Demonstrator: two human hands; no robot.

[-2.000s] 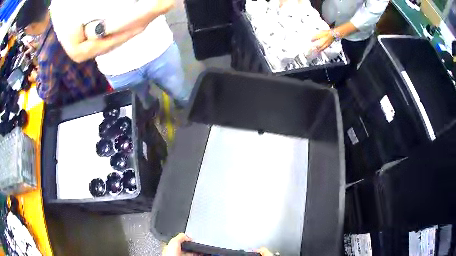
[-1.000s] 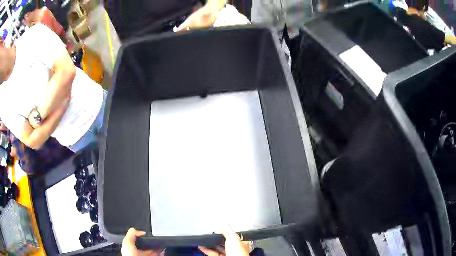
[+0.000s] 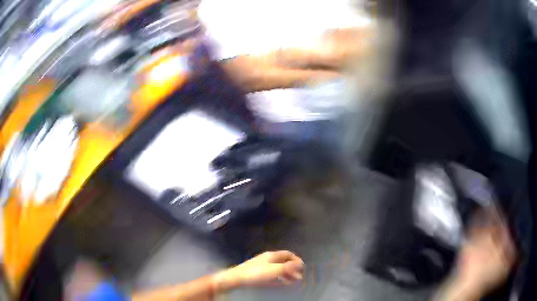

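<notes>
The picture is heavily blurred. My left hand point(image 3: 265, 270) reaches in from the lower left, its fingers curled and no object visible in them. My right hand point(image 3: 486, 253) is a blur at the lower right, beside dark shapes and a whitish patch point(image 3: 436, 203); whether it grips anything cannot be told. A black bin point(image 3: 138, 138) with a white liner sheet point(image 3: 182, 150) stands left of centre, beyond my left hand. Dark round pieces point(image 3: 235, 182) lie smeared along its right side.
The orange bench point(image 3: 94, 156) curves along the left, with a whitish pile point(image 3: 53, 161) and a greyish tray shape point(image 3: 97, 91) on it. A person in a white top point(image 3: 282, 29) stands beyond the bin, arms folded. Large dark shapes fill the right side.
The view has swung left. The large black bin that both my hands held by its near rim is no longer recognisable in front of me. My hands are now wide apart.
</notes>
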